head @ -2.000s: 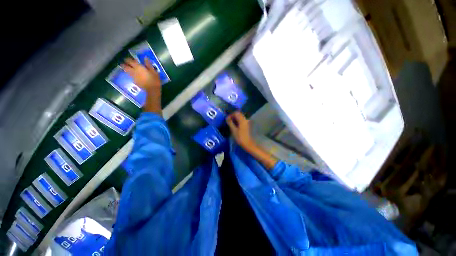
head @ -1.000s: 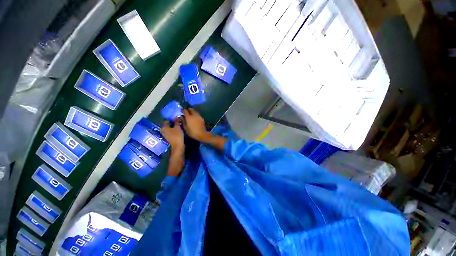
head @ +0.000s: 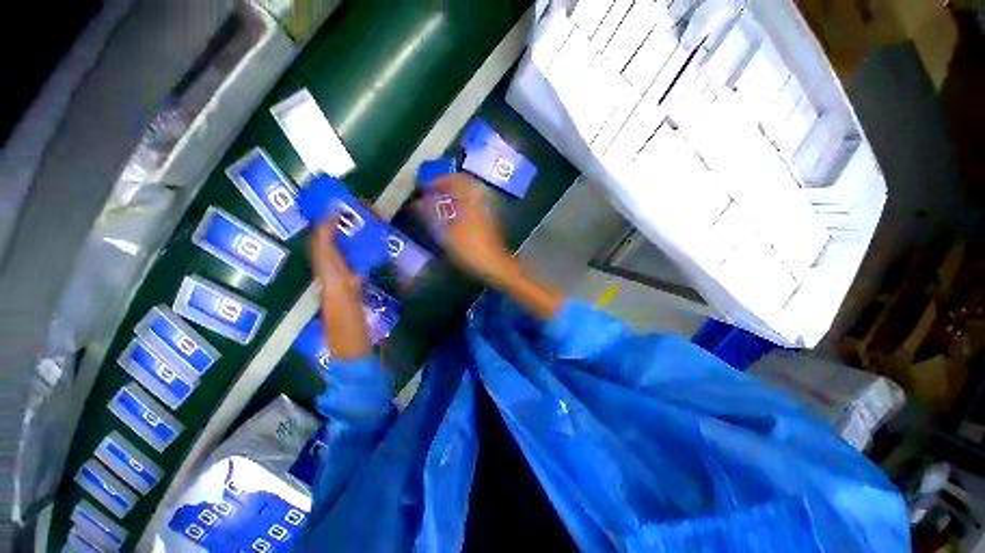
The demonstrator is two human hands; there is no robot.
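My left hand [head: 337, 275] holds a blue printed card [head: 351, 224] over the pale rail, next to the belt. My right hand [head: 470, 227] is blurred and lies over another blue card at the ledge; whether it grips that card cannot be told. One more blue card [head: 500, 165] lies on the ledge [head: 553, 178] beyond it. Other blue cards lie partly hidden under and beside my left hand. A plain white box [head: 312, 132] lies on the green belt [head: 378, 81], above a row of boxes with blue faces [head: 241, 246].
A large white carton [head: 745, 308] full of white boxes stands at the right, with a blue crate [head: 738, 344] below it. A clear bag or lined tray of blue pieces [head: 240, 518] is at the lower left. The pale metal rail [head: 259, 373] divides belt and ledge.
My hands have moved apart. My left hand has gone up towards the belt with a blue card; my right hand has moved up and right over a card on the ledge. The view has shifted.
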